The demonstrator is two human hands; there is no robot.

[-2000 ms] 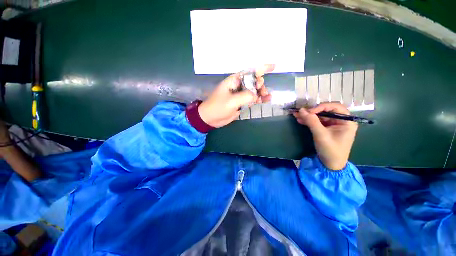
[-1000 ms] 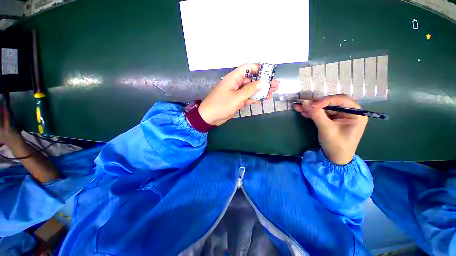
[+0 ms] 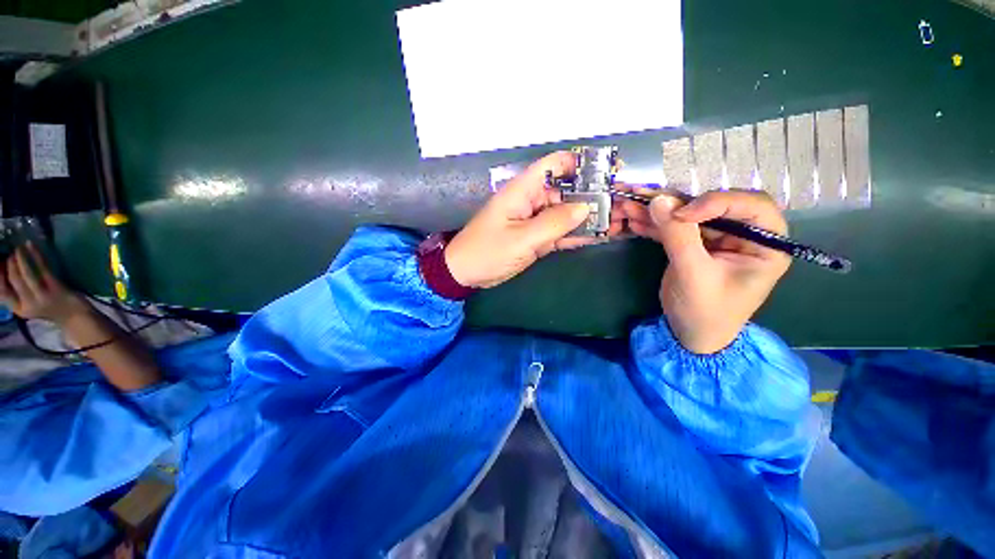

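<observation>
My left hand (image 3: 513, 224) holds a small silvery circuit board (image 3: 595, 175) between thumb and fingers, above the green bench. My right hand (image 3: 715, 246) grips a thin black pen-like tool (image 3: 780, 242), its fine tip at the right edge of the board. Whether the tip carries anything is too small to tell. A row of grey adhesive strips (image 3: 770, 158) lies on a clear sheet on the bench, right of the board. The lower strips near my hands are hidden behind them.
A white sheet (image 3: 546, 71) lies beyond my hands on the green bench (image 3: 295, 98). A screwdriver with a yellow-and-dark handle (image 3: 117, 257) and a black box with a white label (image 3: 49, 150) are at left. Another person's hand (image 3: 38, 286) is at the far left.
My right hand has brought the tool tip from the lower strips up to the board. The board has turned more upright and shows more of its face. The view has shifted slightly.
</observation>
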